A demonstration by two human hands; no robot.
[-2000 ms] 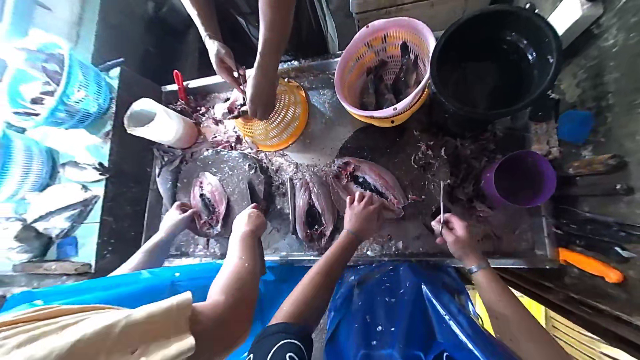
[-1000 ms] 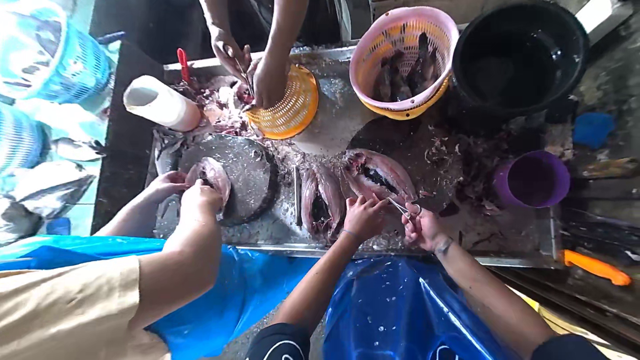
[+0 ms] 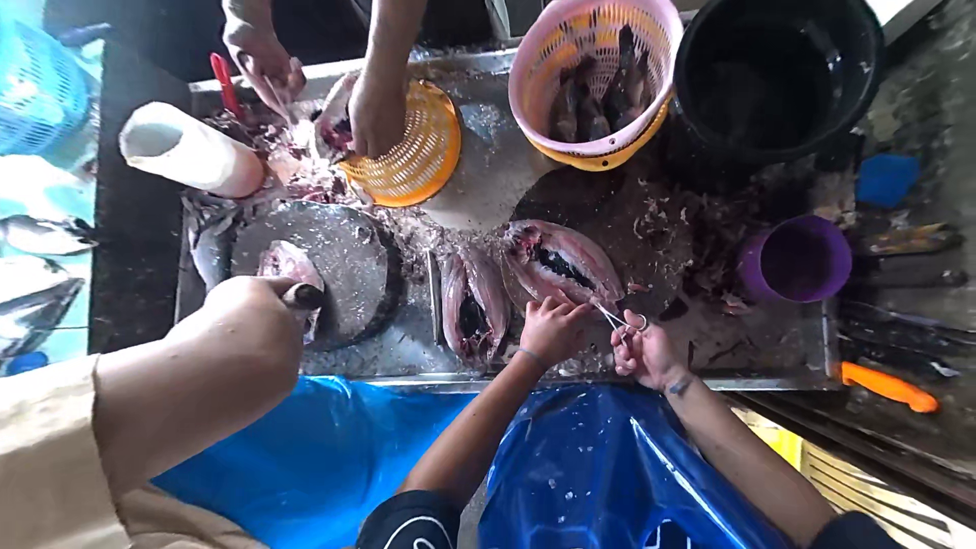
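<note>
An opened, gutted fish (image 3: 591, 259) lies on a round dark board in front of me, its dark belly lining showing. My left hand (image 3: 550, 328) presses on its near edge. In my right hand (image 3: 646, 352) is a pair of metal forceps or scissors (image 3: 610, 314), fingers at the ring handles and tips at the fish's edge by my left fingers. Left of it, a second split fish (image 3: 474, 305) rests on the wet metal tray, beside a thin metal blade (image 3: 435, 296).
At left, a co-worker's arm reaches over a round board (image 3: 343, 267). Another person's hands work above an orange basket (image 3: 419, 152). Around stand a white container (image 3: 191, 149), pink basket (image 3: 526, 84) with fish, black tub (image 3: 778, 145), purple container (image 3: 797, 259) and orange-handled tool (image 3: 888, 386).
My right hand has come left with the metal tool, from beside the board to the fish's near edge. My left hand stays at the fish, lower than before.
</note>
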